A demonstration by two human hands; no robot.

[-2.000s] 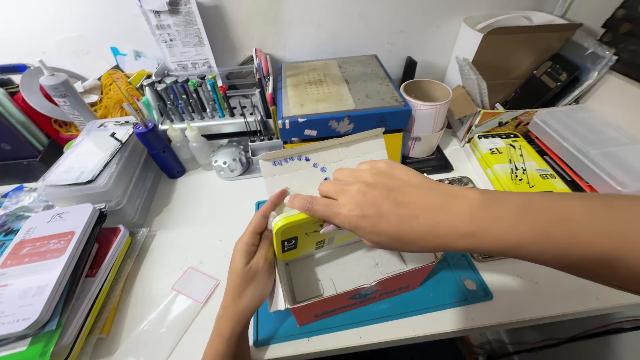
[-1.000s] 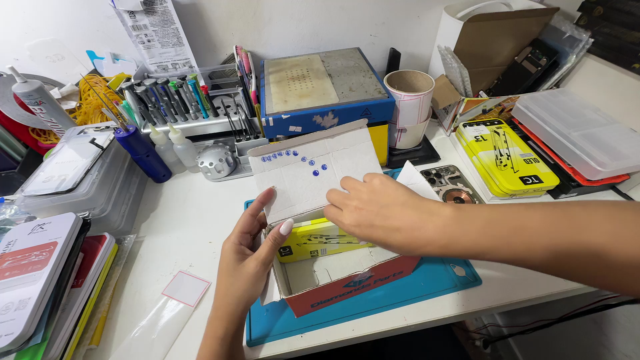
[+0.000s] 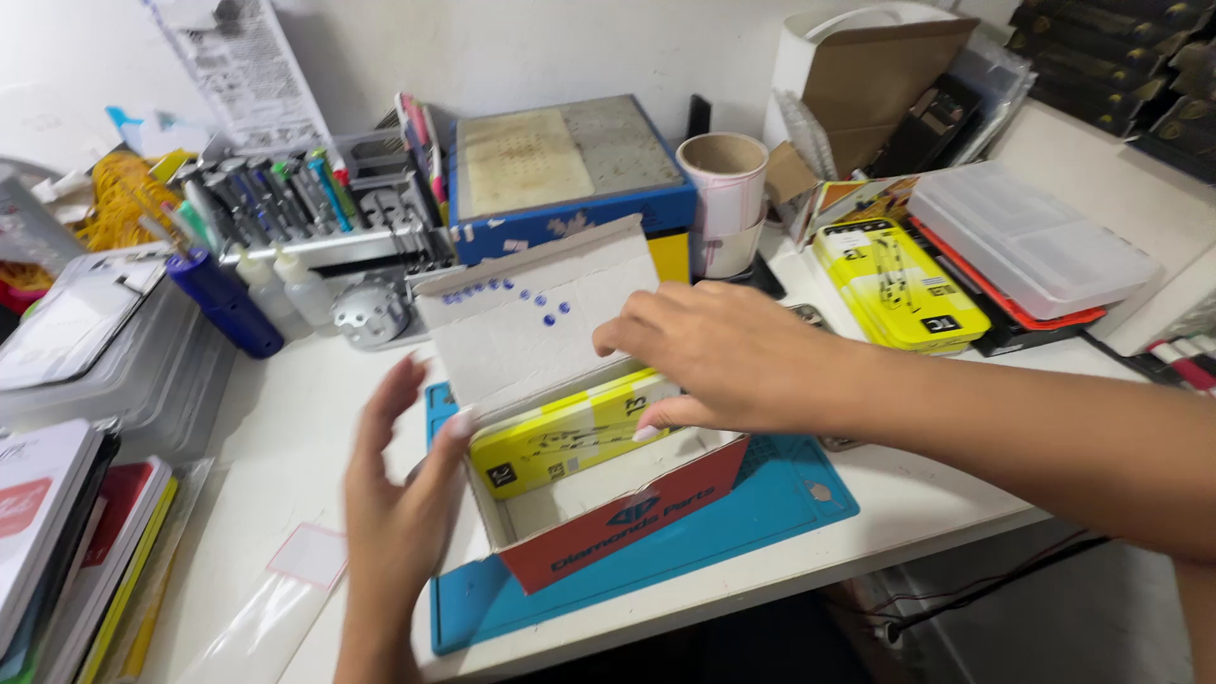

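An orange-red cardboard box (image 3: 622, 532) with its white lid (image 3: 541, 332) raised stands on a teal work mat (image 3: 788, 503). Inside, along the back wall, a yellow flat case (image 3: 570, 439) with black print stands on its long edge. My right hand (image 3: 717, 356) is over the box's right part, its thumb at the case's right end; whether it grips the case cannot be told. At the box's left end is my left hand (image 3: 404, 475), slightly blurred, fingers apart, its thumb near the box's left edge and holding nothing.
More yellow cases (image 3: 898, 285) lie at the right beside a clear plastic organizer (image 3: 1035, 237). Behind the box are a blue-sided box (image 3: 570, 176) and a cardboard cup (image 3: 722, 180). A tool rack (image 3: 323, 237), blue tool (image 3: 223, 304) and plastic sleeve (image 3: 266, 608) are at the left.
The yellow case, tilted above the box's rim two seconds ago, is now lower, inside the box. My left hand has come off the case and its fingers have spread.
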